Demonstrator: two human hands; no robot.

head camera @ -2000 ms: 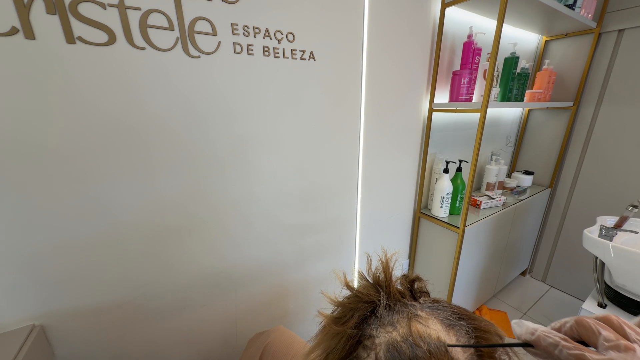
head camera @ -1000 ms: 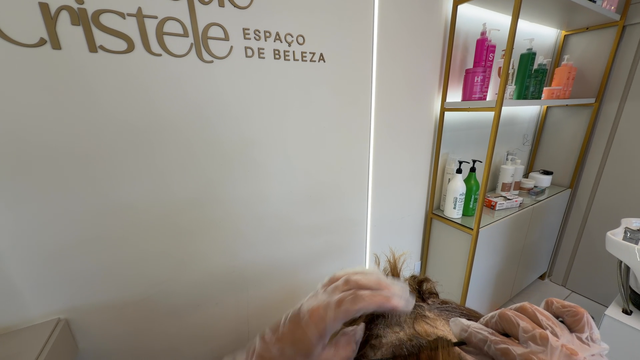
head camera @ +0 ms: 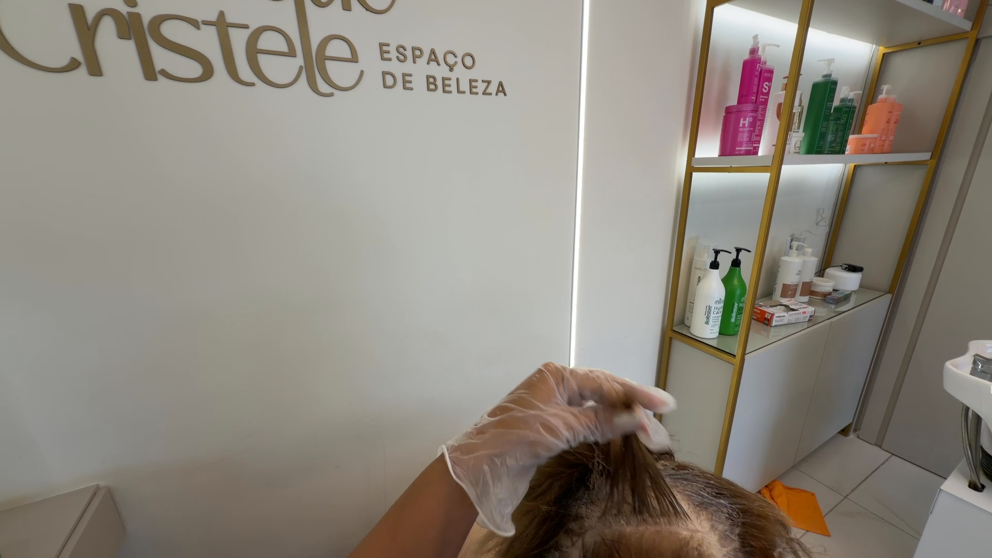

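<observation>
A clear disposable glove covers my left hand (head camera: 554, 422), which is raised at the bottom centre of the head view. Its fingers pinch a lock of brown hair (head camera: 637, 473) and lift it up from the head of a seated person (head camera: 697, 504). Below the lock a parting shows lighter scalp along the lower edge. My right hand is outside the picture.
Gold-framed shelving (head camera: 763, 232) with pump bottles stands at the right, above a light cabinet (head camera: 790, 403). A white wash basin (head camera: 969, 376) is at the right edge. An orange cloth (head camera: 798, 508) lies on the tiled floor. A wall (head camera: 310, 271) with raised lettering fills the left.
My right hand, at the head one second ago and holding a thin dark tool before that, has left the view. My left hand has come up with a lock of hair.
</observation>
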